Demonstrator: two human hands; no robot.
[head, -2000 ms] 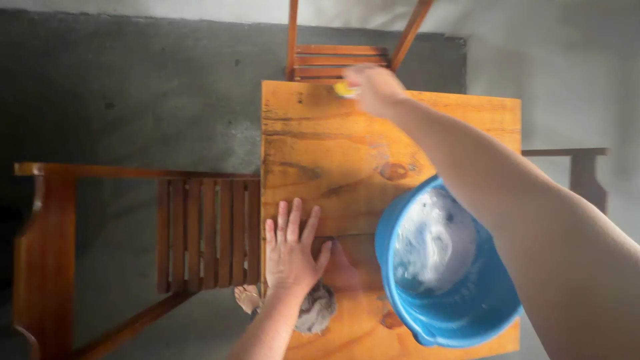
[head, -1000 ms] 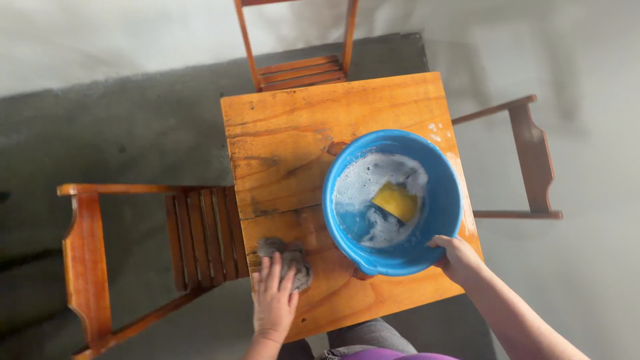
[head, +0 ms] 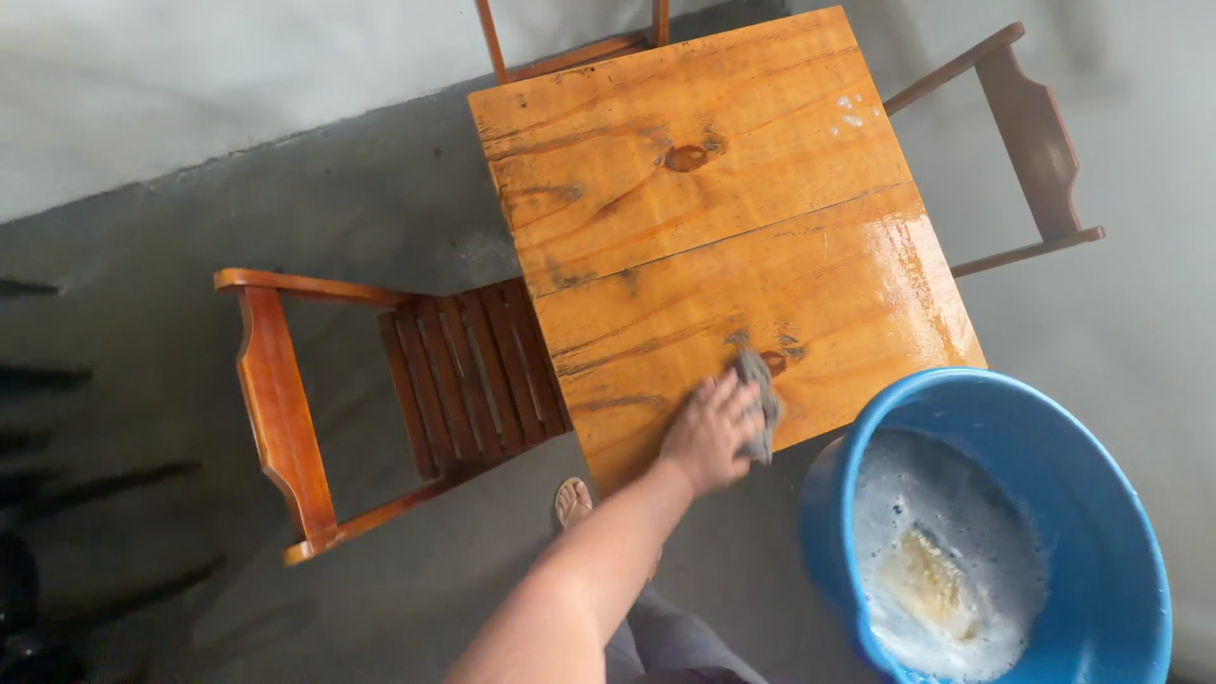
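My left hand [head: 711,433] presses a grey cloth [head: 760,404] against the wooden tabletop [head: 703,228], close to its near edge. The top looks wet and shiny toward the right, with a few suds near the far right corner. At the lower right, beyond the table's near edge, is a blue plastic basin [head: 1107,503] of soapy water with a sponge [head: 926,584] in it. My right hand is out of view; whether it holds the basin cannot be seen.
A wooden chair with a slatted seat [head: 470,380] stands at the left side, another chair [head: 1035,142] at the right, and a third [head: 579,59] at the far side. My sandalled foot [head: 573,502] is on the floor by the near left corner.
The blue basin has moved off the tabletop to the lower right. My right hand, on its rim one second ago, has left the view. My left hand and the cloth have moved right over the table.
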